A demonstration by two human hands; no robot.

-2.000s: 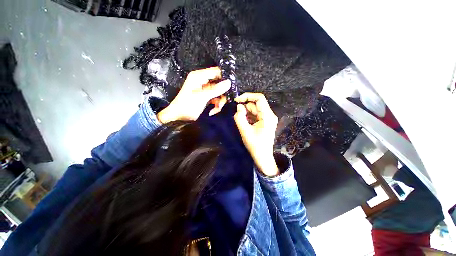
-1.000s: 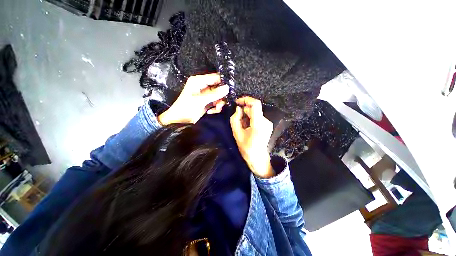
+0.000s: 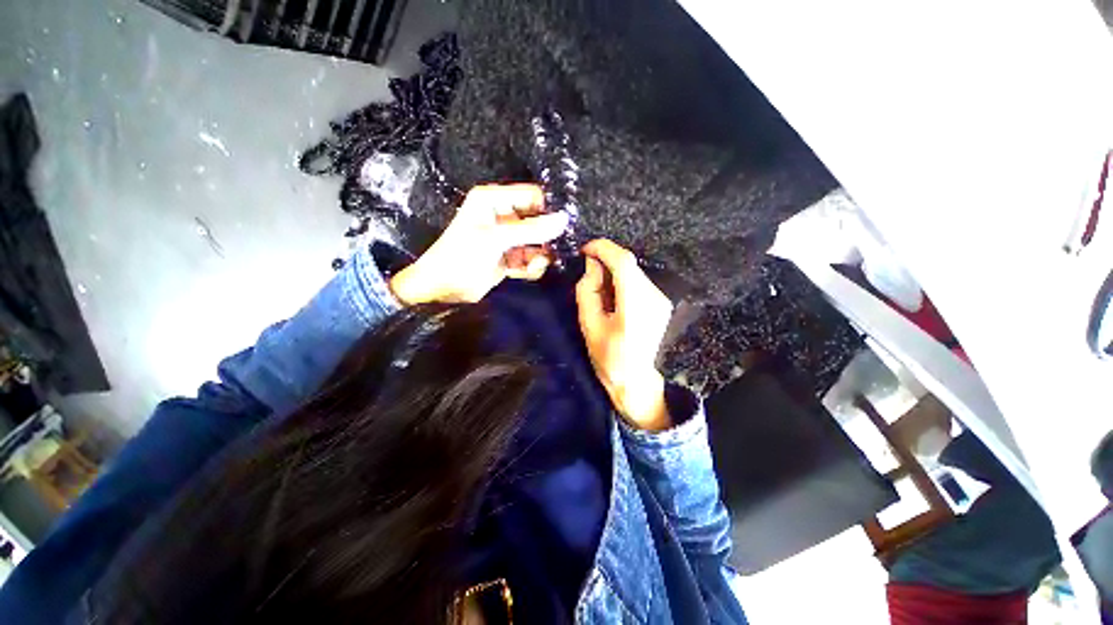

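A narrow black beaded trim [image 3: 557, 165] with white glints runs down the dark nubby garment [image 3: 659, 183] on my lap. My left hand [image 3: 488, 244] pinches the trim and cloth edge from the left. My right hand [image 3: 620, 320] is at the lower end of the trim, thumb and fingertips close together at the cloth edge. No needle or thread can be made out. The fingertips partly hide the trim's lower end.
A tangled black beaded heap [image 3: 421, 104] and a crumpled clear bag [image 3: 388, 181] lie left of the garment. A white table [image 3: 903, 110] runs along the right. A black slotted crate [image 3: 311, 22] is at the top left. Another person's red and dark clothing shows at the lower right.
The hands stay at the trim; the right fingers are more bunched than two seconds ago. The view has shifted slightly, and more items show at the table's right edge.
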